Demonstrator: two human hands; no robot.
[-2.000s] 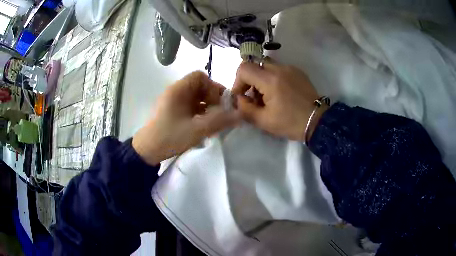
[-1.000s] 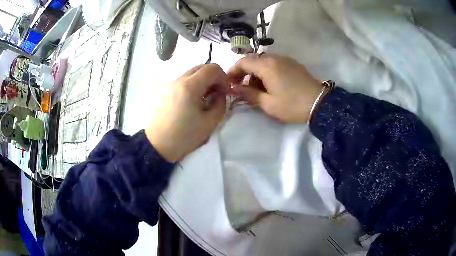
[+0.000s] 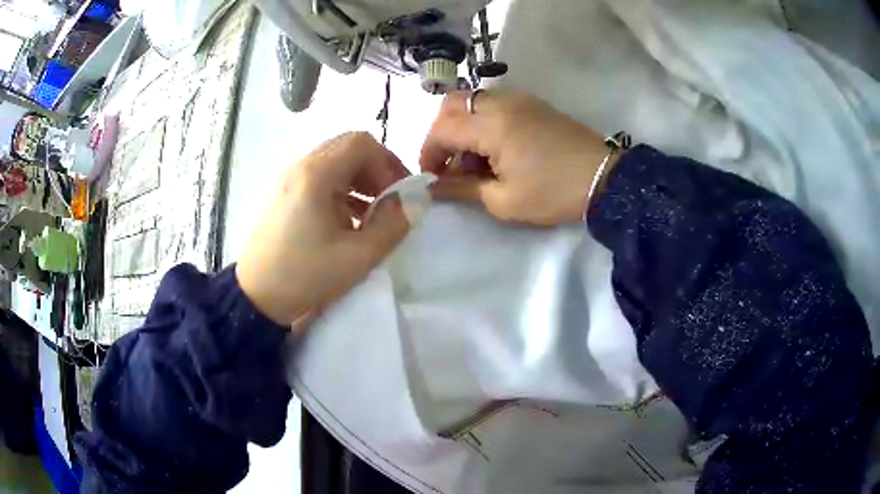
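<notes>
The white garment piece lies under and in front of both hands, with dark double stitch lines along its lower left edge and short dark lines near the bottom. My left hand pinches a small curled white edge of cloth between thumb and fingers. My right hand grips the cloth just right of it, with fingertips close to the left hand's. The sewing machine head is above the hands, with the ribbed cream tension dial. The needle area cannot be made out clearly.
A grey-green oblong lamp hangs left of the head. A plaid cloth lies at left, beside a green object and an orange one. More white cloth is heaped at right.
Both hands have shifted slightly left in the picture, and the fingertips have parted a little. A curled white edge now shows between them. The machine head also sits further left and higher.
</notes>
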